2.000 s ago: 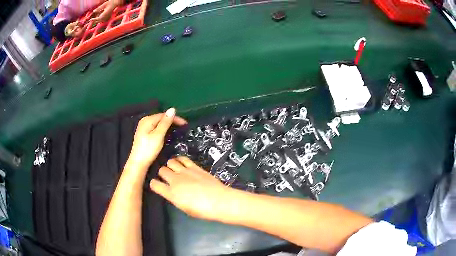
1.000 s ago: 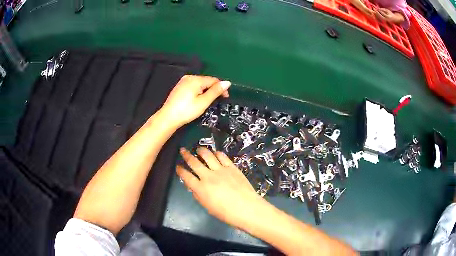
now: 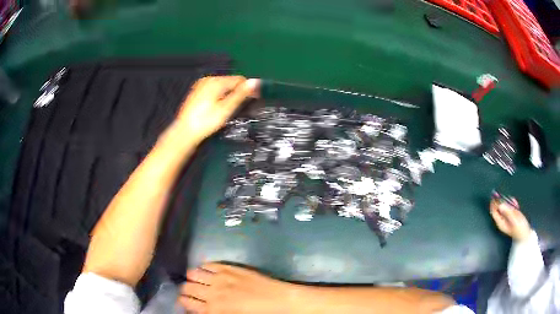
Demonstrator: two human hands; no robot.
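Note:
A large pile of spring clips (image 3: pixel 313 159), silver loops on dark jaws, lies blurred on the green bench. My left hand (image 3: pixel 215 107) is at the pile's far left corner, over the black foam pad's edge. Its thumb and index finger are close together; whether they pinch a small part cannot be told. My right hand (image 3: pixel 224 288) is low in the picture at the bench's near edge, back up, fingers slightly apart, with no part visible in it. The black foam pad (image 3: pixel 104 129) at left has shallow grooves and a few shiny pieces (image 3: pixel 50 88) at its far left corner.
A white stack (image 3: pixel 455 119) in a black tray stands right of the pile, beside a red marker (image 3: pixel 483 91). Grouped round parts (image 3: pixel 501 151) and a smaller black tray (image 3: pixel 535 144) lie further right. Another person's hand (image 3: pixel 511 218) reaches in at right. Red trays (image 3: pixel 531 46) stand far right.
My right hand has moved back from the pile to the bench's near edge. My left hand stays at the pile's far left corner. Another person's hand has appeared at right. The view has shifted.

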